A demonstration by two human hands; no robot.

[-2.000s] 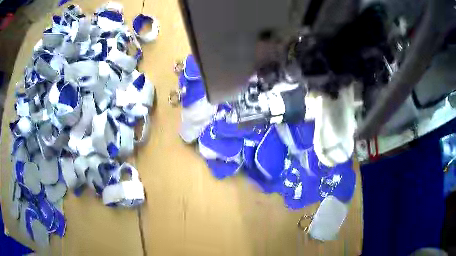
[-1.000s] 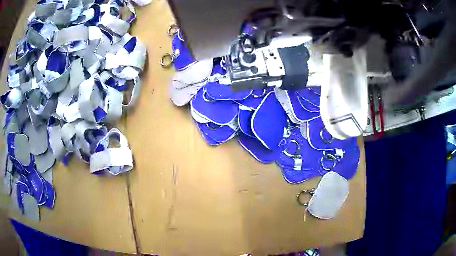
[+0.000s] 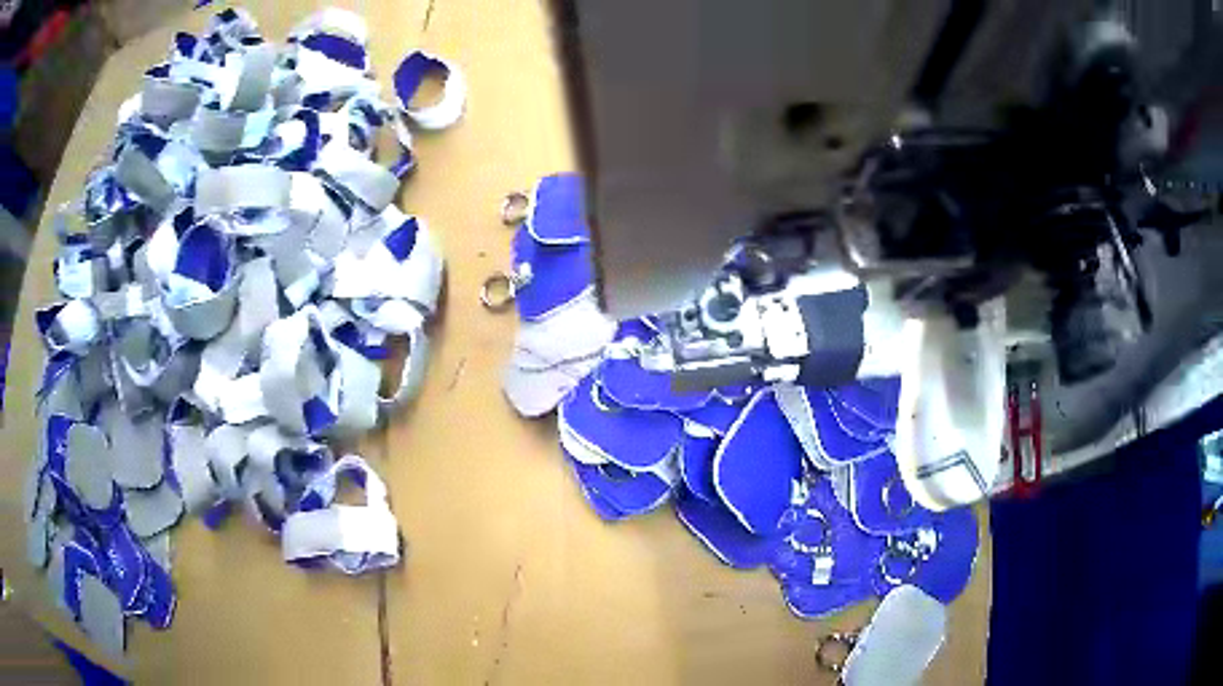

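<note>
Flat fabric pieces, blue on one face and grey on the other, lie in an overlapping pile point(image 3: 758, 462) under the sewing machine's narrow pale arm point(image 3: 950, 416). Key rings point(image 3: 809, 532) and small silver fittings lie on some of them. One grey-faced piece point(image 3: 896, 639) with a ring lies at the pile's near edge. A shiny metal assembly point(image 3: 751, 335) sits above the pile. A big heap of looped grey-white and blue fabric pieces point(image 3: 242, 282) covers the left. Neither of my hands is in the picture.
The large machine head point(image 3: 711, 107) fills the upper right, partly dark and blurred. A red-handled tool point(image 3: 1025, 436) lies by the machine base. Blue cloth point(image 3: 1093, 583) hangs at the right. More flat pieces point(image 3: 114, 462) lie at the heap's near left. The tan tabletop point(image 3: 470, 536) runs between the heaps.
The view has shifted, so the table and piles sit lower and farther right than one second ago. The pieces keep the same arrangement. No hand has appeared.
</note>
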